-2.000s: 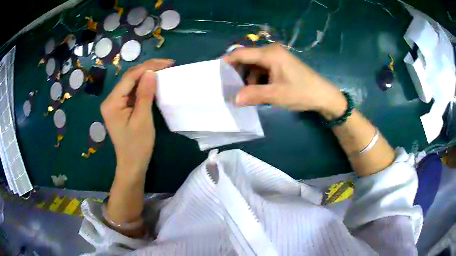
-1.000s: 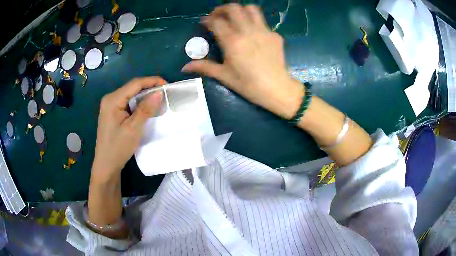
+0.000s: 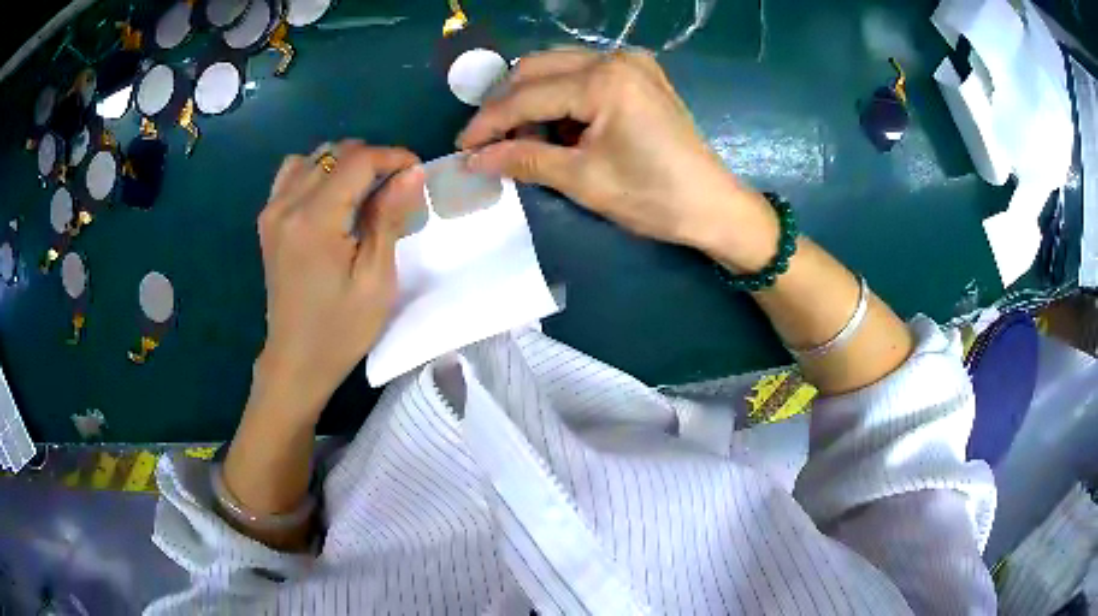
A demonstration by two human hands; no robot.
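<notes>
A white adhesive sheet (image 3: 464, 283) hangs in front of my chest, its lower end by the shirt. Two grey adhesive pieces (image 3: 465, 190) sit at its upper edge. My left hand (image 3: 331, 247) is shut on the sheet's upper left corner, thumb over one grey piece. My right hand (image 3: 602, 150) has thumb and fingers pinched at the upper edge of the sheet, above the right grey piece. A round display module (image 3: 478, 76) lies on the mat just beyond the right fingers, its face whitish, a gold tail pointing away.
Many grey-faced round modules (image 3: 157, 296) lie scattered at left, with a black square part (image 3: 142, 172) among them. A dark-faced module (image 3: 886, 118) lies at right. White waste liner (image 3: 1017, 223) is heaped at far right. Yellow-black tape (image 3: 777, 395) runs along the near edge.
My right hand has come back from beside the round module to the sheet's upper edge. The sheet's folded-back layers show less now. The view has shifted slightly.
</notes>
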